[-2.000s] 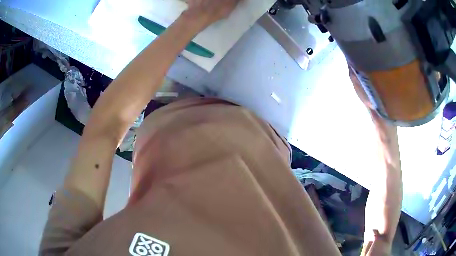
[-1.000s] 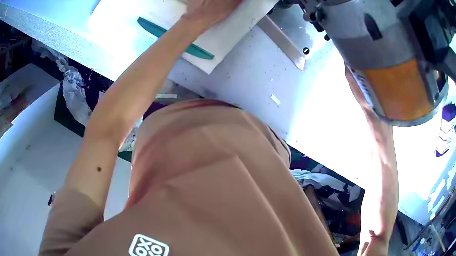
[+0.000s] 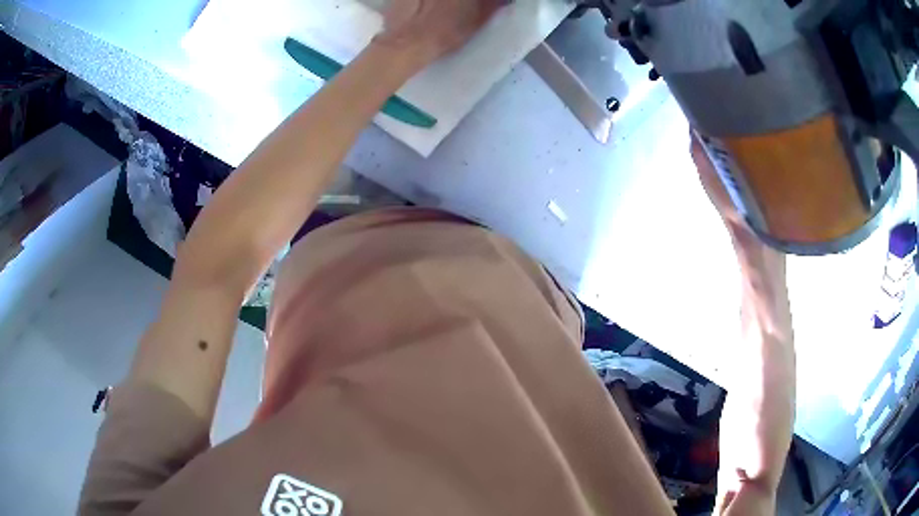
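Note:
A pale fabric stack (image 3: pixel 428 126) lies at the top centre, with a long green clamp (image 3: pixel 409 111) across it, partly under my left forearm. My left hand (image 3: pixel 433 22) rests on the stack near the top edge; its fingers are not clear. The cutting machine, with a grey motor and orange band (image 3: pixel 796 181), stands right of the stack. Its silver base plate (image 3: pixel 572 93) is beside the stack; the blade is not visible. My right forearm reaches up behind the motor, which hides my right hand.
The pale table (image 3: pixel 484 186) has a small white scrap (image 3: pixel 556 211) on it near my body. Crumpled pale scraps (image 3: pixel 151 191) hang below the table edge at left, and more lie below it at right. A white curved surface is at lower left.
The machine and its base plate have moved slightly left, closer to the stack. My right forearm has shifted slightly left with it. My left hand stays on the stack.

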